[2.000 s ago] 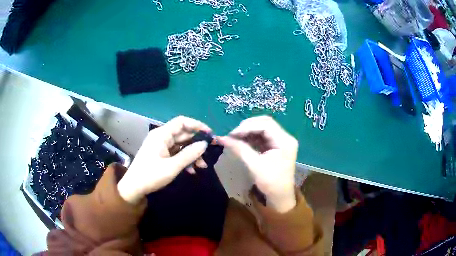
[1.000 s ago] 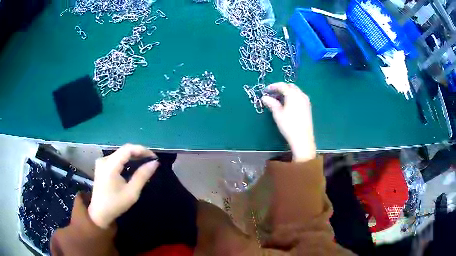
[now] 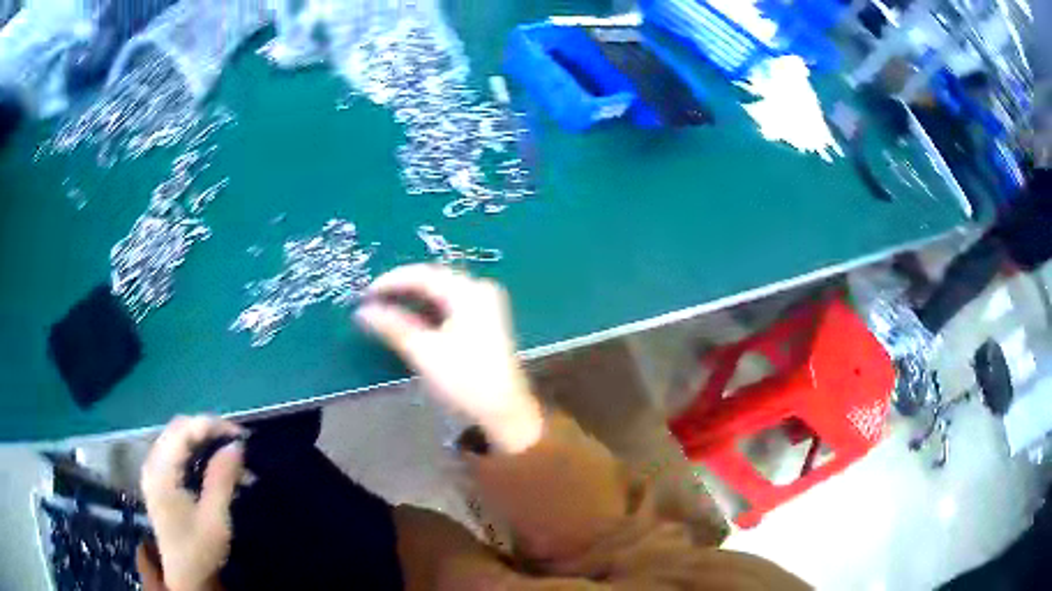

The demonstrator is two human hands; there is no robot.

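My left hand (image 3: 190, 502) is at the lower left, just below the table edge, fingers curled around a black strap piece (image 3: 210, 457) that mostly hides between them. My right hand (image 3: 456, 346) is over the table's front edge, fingertips at the right end of the pile of small metal fittings (image 3: 306, 277); blur hides whether they hold anything. Silver wire hooks lie in a left pile (image 3: 156, 248) and a larger pile (image 3: 444, 133) spilling from a clear bag (image 3: 335, 29). The black stack of straps (image 3: 95, 346) is at the left.
A blue tray (image 3: 568, 83) and a blue basket (image 3: 704, 35) with white pieces (image 3: 790, 106) are at the back right. A red stool (image 3: 796, 398) stands below the table edge at the right. A bin of finished straps (image 3: 87, 548) is at the lower left. Black cloth (image 3: 306, 514) covers my lap.
The view has swung right, so the table things sit further left. My right hand has left the loose hooks near the larger pile and moved left to the small fittings. My left hand still holds the strap.
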